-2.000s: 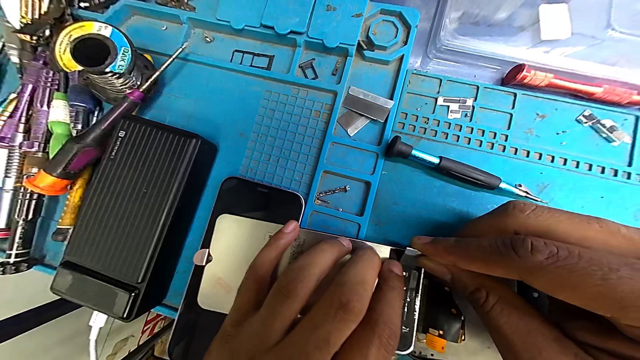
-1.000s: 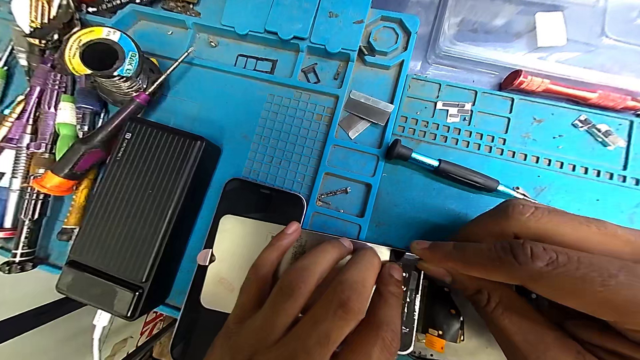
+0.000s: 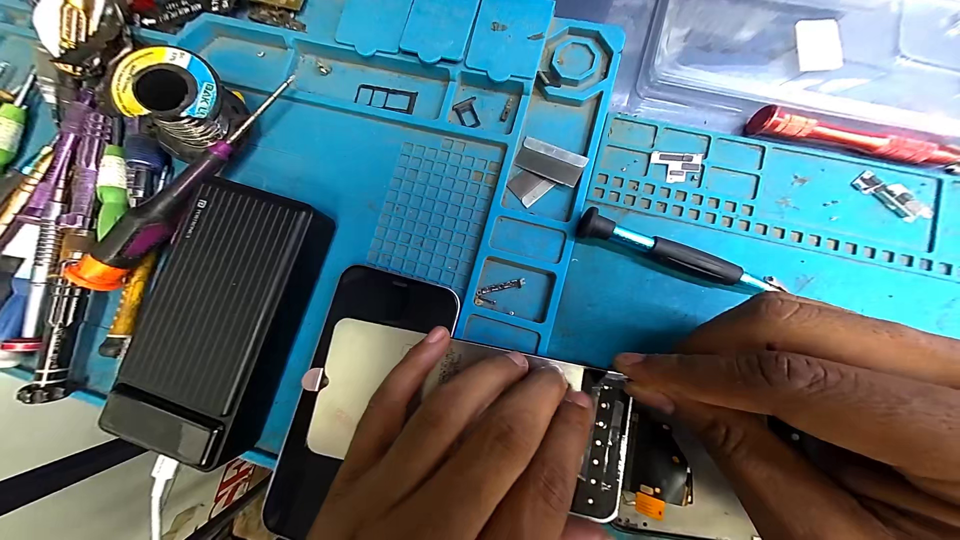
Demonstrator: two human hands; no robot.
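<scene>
My left hand [image 3: 480, 442] lies over a metal-backed phone display assembly [image 3: 609, 442], its fingers spread across the back and pressing near the top edge. The thumb and forefinger of my right hand [image 3: 795, 382] pinch together at that assembly's upper right corner; whether something small is between them cannot be told. Left of my left hand, partly under it, lies a phone [image 3: 375, 300] with a black front and a pale sticker. Below my right hand an opened phone part [image 3: 660, 472] with an orange flex piece is partly hidden.
A blue silicone repair mat [image 3: 345, 172] holds small metal parts and a precision screwdriver [image 3: 690, 259]. At left are a black ribbed power bank [image 3: 225, 300], a solder spool [image 3: 161, 82] and a black-and-orange screwdriver [image 3: 142, 225]. A red screwdriver [image 3: 847, 136] lies upper right, beside a clear plastic tray [image 3: 720, 45].
</scene>
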